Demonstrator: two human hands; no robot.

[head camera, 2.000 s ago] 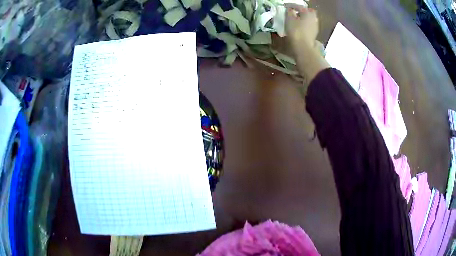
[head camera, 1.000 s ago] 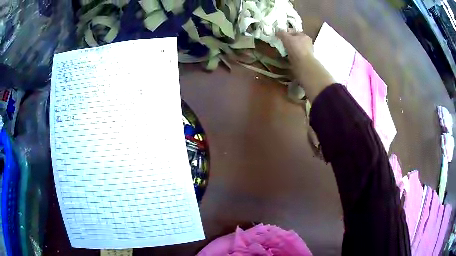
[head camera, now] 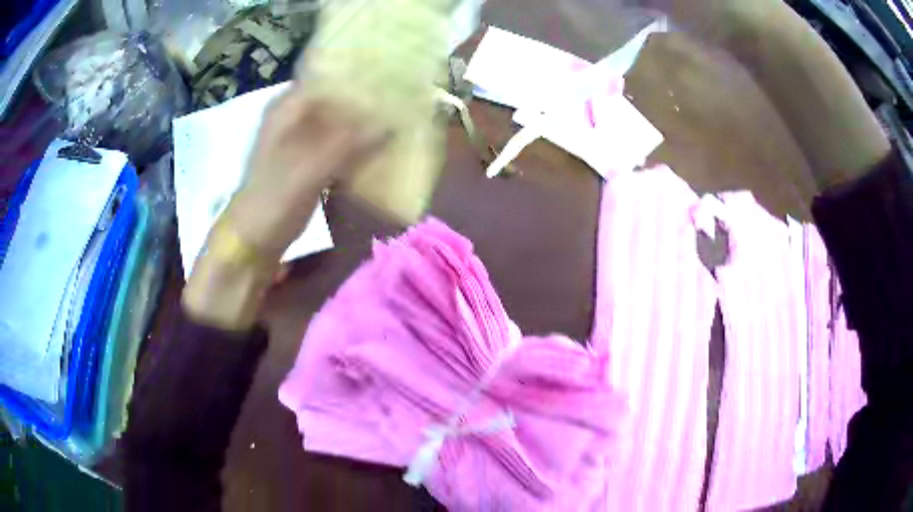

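My left hand (head camera: 300, 150) is blurred and holds a pale yellow pad or sheets (head camera: 410, 150) above the table. A pink tied bundle (head camera: 400, 350) lies in front of me, cinched by a white tie strip (head camera: 455, 430). Another white strip (head camera: 541, 120) lies across a white sheet and pink piece at the upper right. My right forearm (head camera: 821, 100) reaches to the top edge. The right hand (head camera: 691, 10) is blurred and partly cut off close to that strip's upper end; its grip is unclear.
Long pink panels (head camera: 656, 340) lie at the right. A white record sheet (head camera: 205, 160) is partly behind my left hand. A blue folder (head camera: 75, 290) with a clipped white sheet stands at the left. Olive scraps (head camera: 245, 50) and a clear plastic bag (head camera: 110, 85) are at the back left.
The view has shifted, showing more of the pink bundle. My left hand has come in with the yellow sheets. My right hand has left the white scrap pile; a white strip now lies near it.
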